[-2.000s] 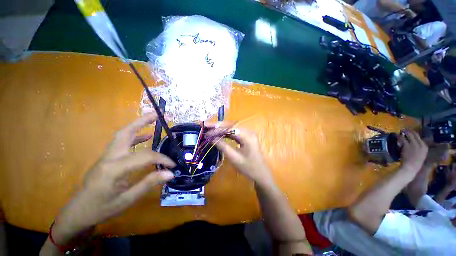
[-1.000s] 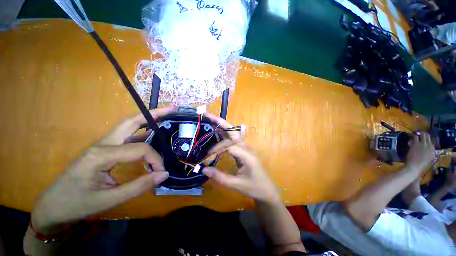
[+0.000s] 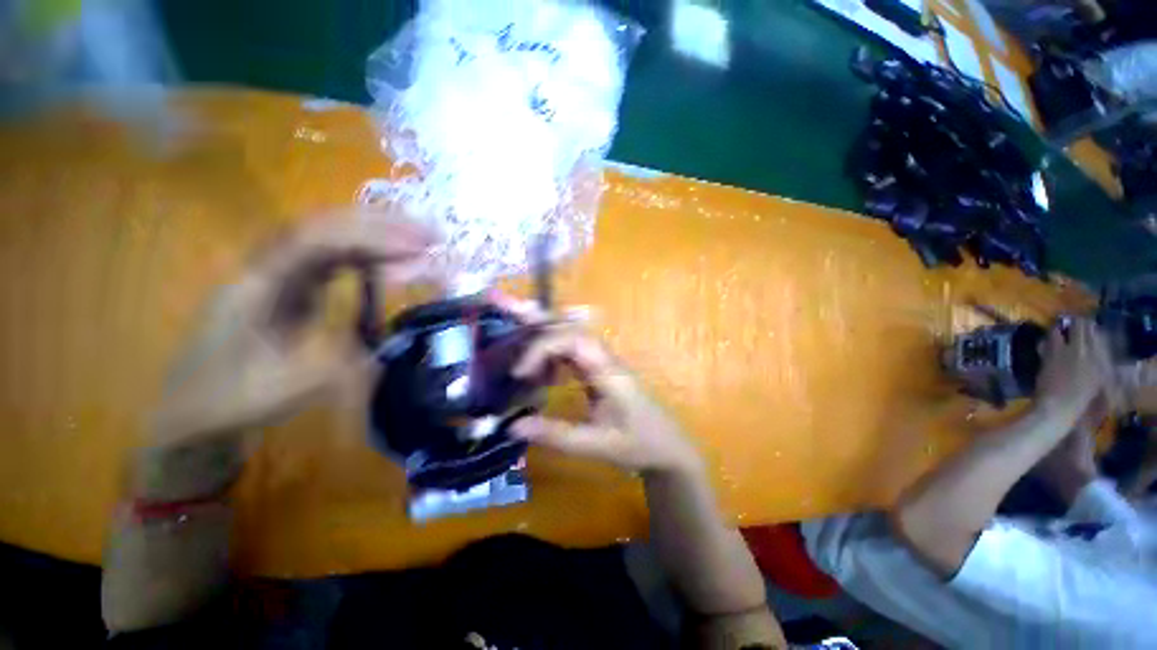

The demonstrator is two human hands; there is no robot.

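The round black camera housing (image 3: 425, 404) stands on the orange bench in front of me, blurred, with a white part and thin wires inside. A silver-white block (image 3: 467, 495) shows below it. The right antenna (image 3: 546, 271) stands up behind the housing. My left hand (image 3: 273, 324) is strongly blurred at the housing's left side, fingers bent; what it holds, if anything, cannot be told. My right hand (image 3: 596, 413) is at the housing's right rim, thumb and fingers curled near the wires. No sealing ring can be made out in either hand.
A clear-white plastic bag (image 3: 508, 89) with handwriting lies behind the housing, with a pile of clear rings (image 3: 489, 229) at its mouth. A black parts pile (image 3: 945, 165) lies on the green surface (image 3: 761, 127). At right, a coworker's hand (image 3: 1075, 368) holds a camera unit (image 3: 996, 361).
My left hand has lifted away from the housing's lower left rim and moved up and left. The thick black cable with its white wrap no longer shows clearly. My right hand stays at the right rim.
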